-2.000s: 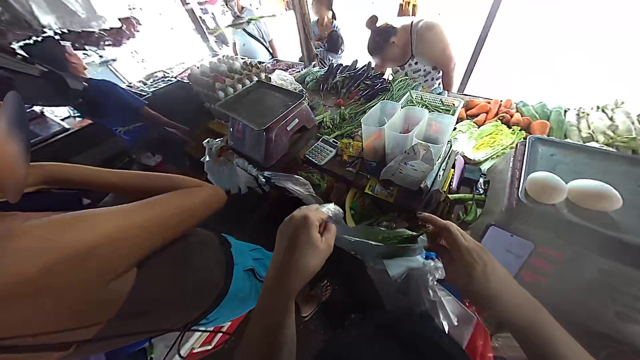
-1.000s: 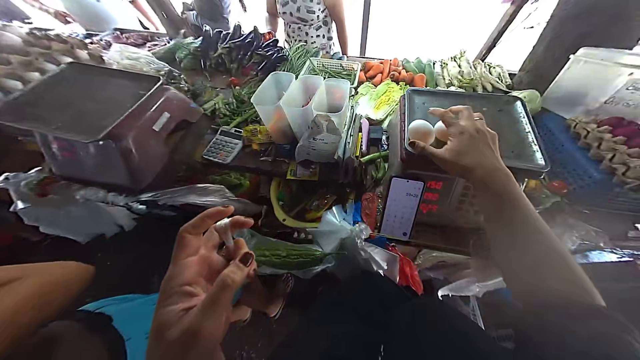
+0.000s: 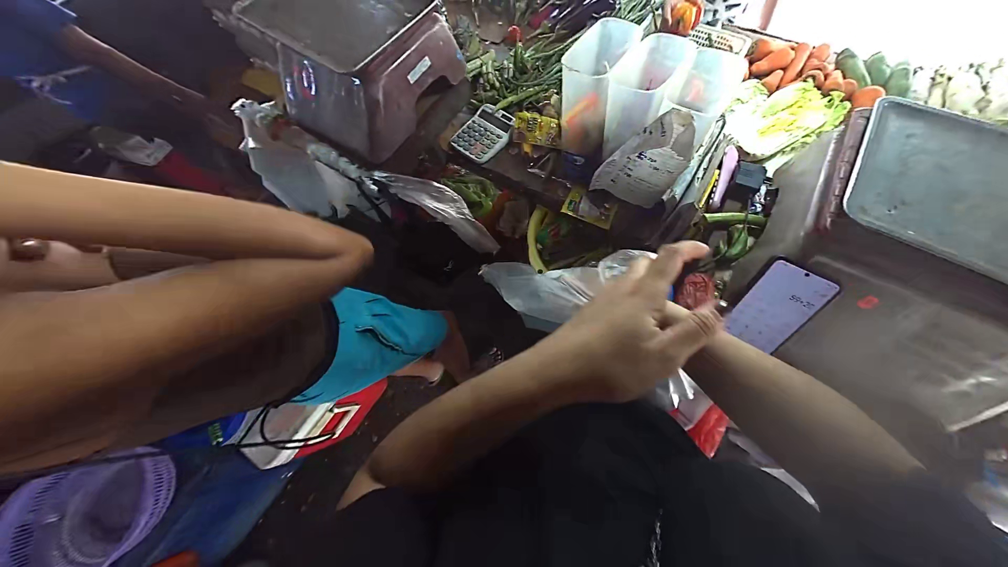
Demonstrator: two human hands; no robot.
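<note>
My left hand [image 3: 630,327] is in front of my body, its fingers apart, and overlaps my right hand [image 3: 693,319], which is mostly hidden behind it. Whether the right hand holds anything cannot be told. Just behind the hands lies a clear plastic bag [image 3: 543,291], with a red plastic bag [image 3: 697,290] beside it. A smartphone [image 3: 780,307] with its screen lit rests on the scale at the right, below the bare metal weighing pan [image 3: 929,181]. A grey calculator [image 3: 482,134] stands on the counter beyond the bags, beside several translucent plastic containers [image 3: 650,83].
Another weighing scale [image 3: 370,87] stands at the back left. Carrots [image 3: 787,63], leafy cabbage [image 3: 787,118] and green beans [image 3: 520,75] lie along the stall. A person's bent arm [image 3: 181,228] reaches in close at the left, above a purple plastic basket [image 3: 87,504].
My right hand has left the eggs on the scale pan and come to my left hand. The eggs no longer show on the pan. The view has swung left.
</note>
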